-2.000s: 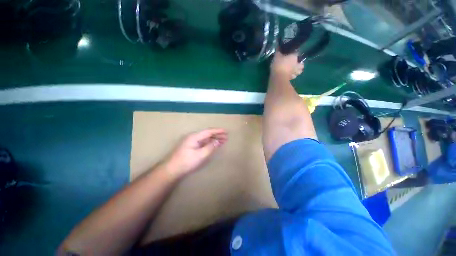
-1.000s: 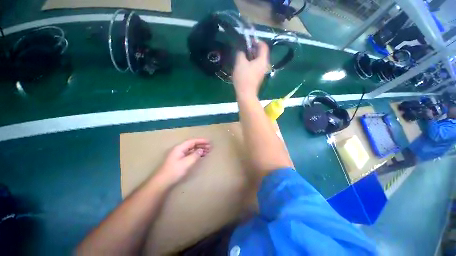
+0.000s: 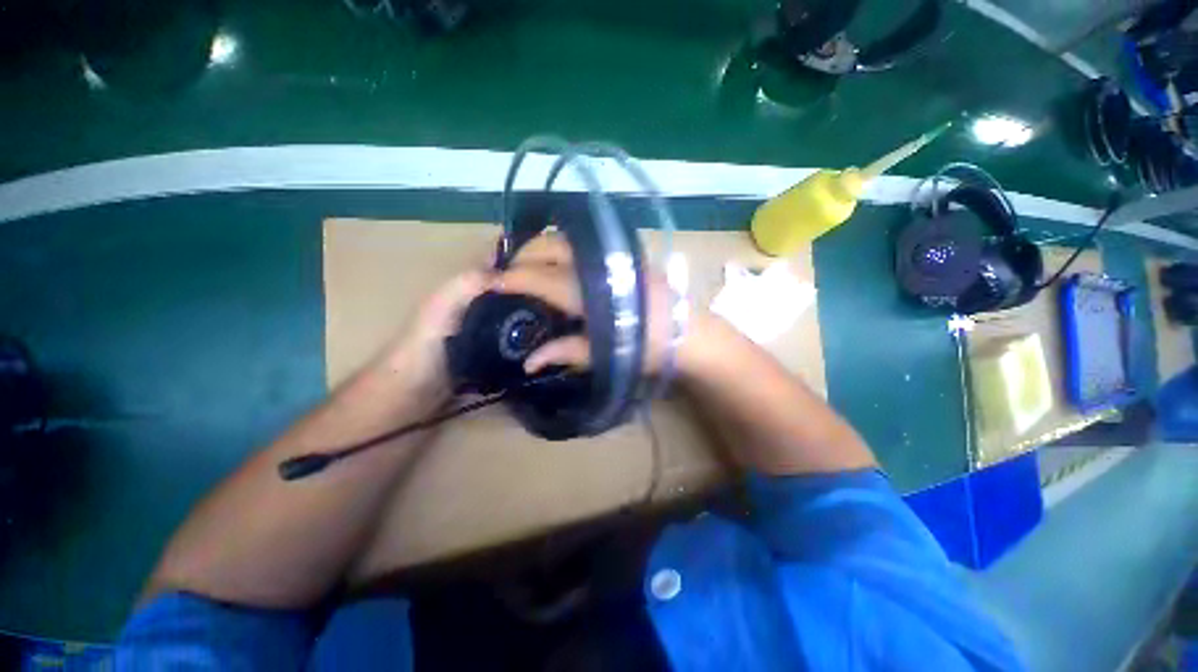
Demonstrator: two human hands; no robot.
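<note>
A black headset (image 3: 615, 295) is held over the tan cardboard mat (image 3: 394, 282), its clear hoops arching up and to the right. An earcup with a round pale-ringed hub (image 3: 518, 334) faces up. The boom microphone (image 3: 310, 465) sticks out to the lower left across my left forearm. My left hand (image 3: 453, 328) grips the earcup from the left. My right hand (image 3: 664, 328) holds the headset from the right, partly hidden behind the hoops and blurred. A thin cable hangs below the headset.
A yellow glue bottle (image 3: 804, 213) lies at the mat's upper right, its nozzle pointing up right. A white crumpled tissue (image 3: 763, 299) lies below it. Another headset (image 3: 949, 257), a yellowish block (image 3: 1014, 381) and a blue tray (image 3: 1098, 339) are at right. A headset (image 3: 841, 40) sits beyond the white strip.
My right hand has come back from the far green surface with a headset, now over the mat. My left hand has taken hold of it too. The tissue has come into view.
</note>
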